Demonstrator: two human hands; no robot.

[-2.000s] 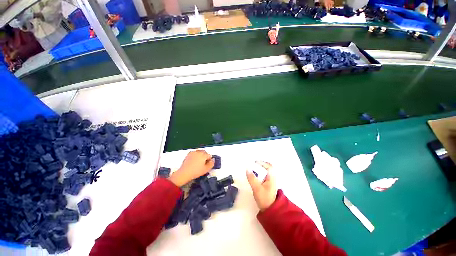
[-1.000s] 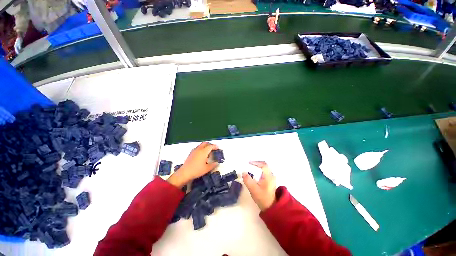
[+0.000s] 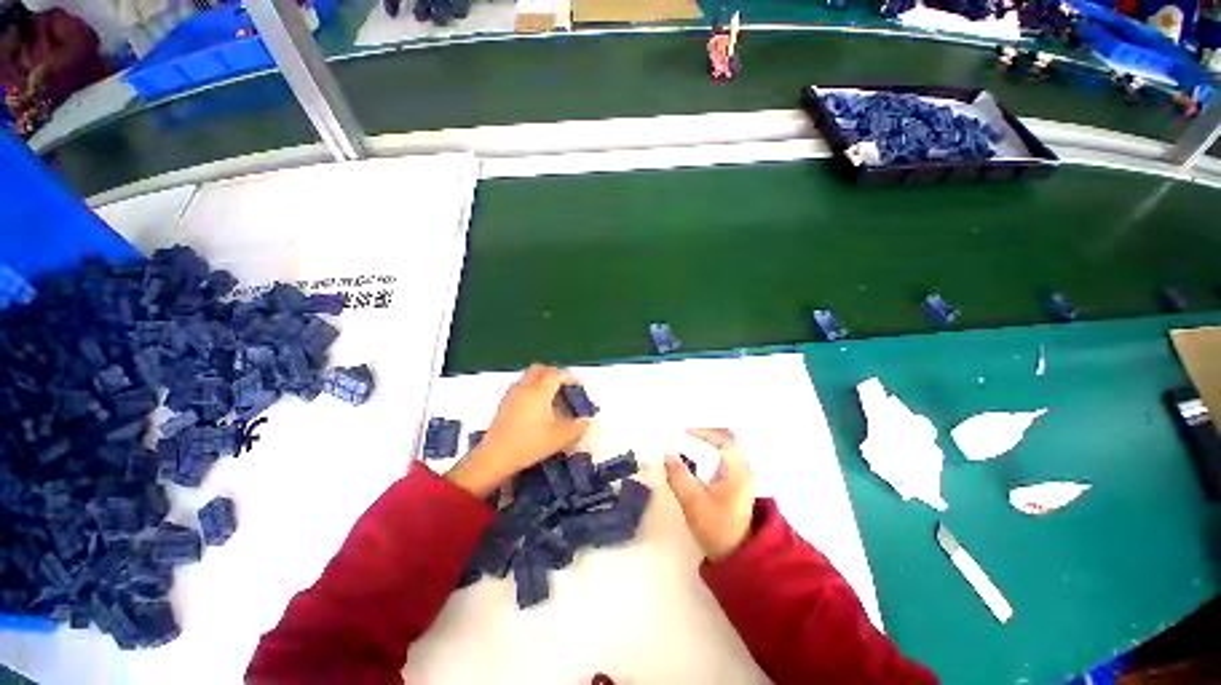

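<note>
My left hand [image 3: 526, 426] is over the white work sheet [image 3: 750, 602] and holds one navy plastic part [image 3: 577, 400] at its fingertips. My right hand [image 3: 712, 495] holds a small white item [image 3: 699, 456] with a dark spot between thumb and fingers, to the right of the left hand and apart from it. The fingers partly hide the item. A loose pile of navy parts [image 3: 562, 515] lies on the sheet below my hands. A single navy part [image 3: 442, 438] lies left of my left wrist.
A large navy heap [image 3: 94, 402] lies at left on a printed white carton board [image 3: 388, 201]. Single parts sit spaced along the green conveyor belt [image 3: 576, 254]. A black tray [image 3: 937, 171] of parts stands beyond it. White scraps [image 3: 901, 442] and a slim knife-like tool [image 3: 975, 575] lie at right.
The spaced parts on the belt have moved right. My left hand has moved slightly up and now holds the part at a different angle. The white item shows again in my right fingers.
</note>
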